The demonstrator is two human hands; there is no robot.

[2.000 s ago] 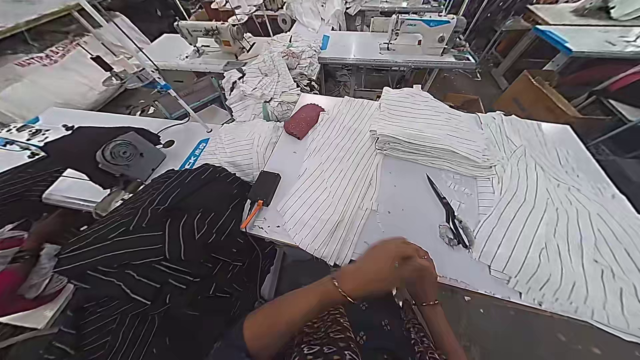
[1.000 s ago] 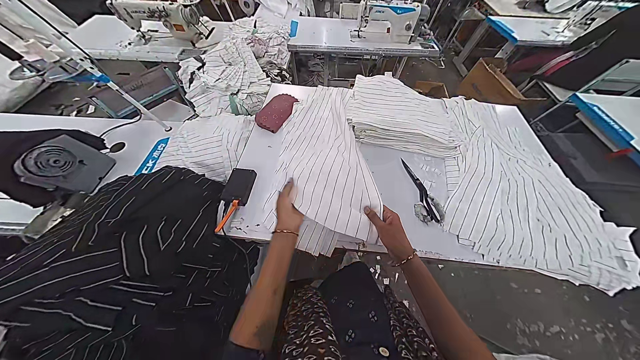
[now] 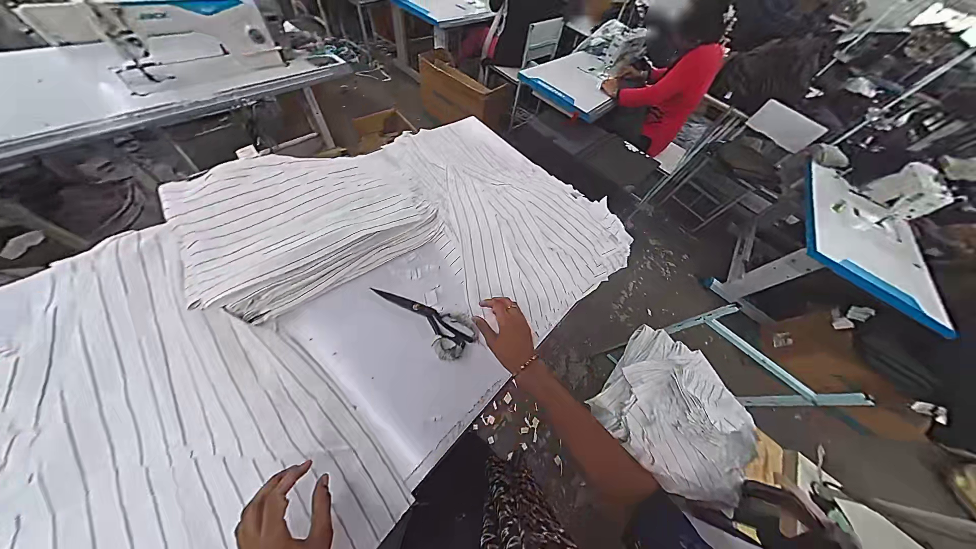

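Observation:
My left hand point(image 3: 286, 509) is low in the view, fingers spread, over striped white fabric point(image 3: 137, 396) laid at the table's left; whether it touches the cloth I cannot tell. My right hand point(image 3: 505, 333), with a ring and a bracelet, is at the near edge of another spread of striped fabric point(image 3: 526, 229), fingers apart. Just left of it lie black fabric shears point(image 3: 419, 311) with cloth-wrapped handles, on the white tabletop point(image 3: 366, 366). Behind the shears is a thick folded stack of striped fabric point(image 3: 305, 229).
Sewing machines stand on tables at the back left point(image 3: 191, 38) and right point(image 3: 907, 194). A person in red point(image 3: 675, 91) sits at a machine. A bundle of striped fabric point(image 3: 679, 412) is low at the right, beside a metal frame point(image 3: 762, 358). Cardboard boxes point(image 3: 461, 88) stand behind.
The view has swung far to the right. One second ago both hands held a striped piece by its near edge; now they are apart, the right one over by the fabric right of the shears.

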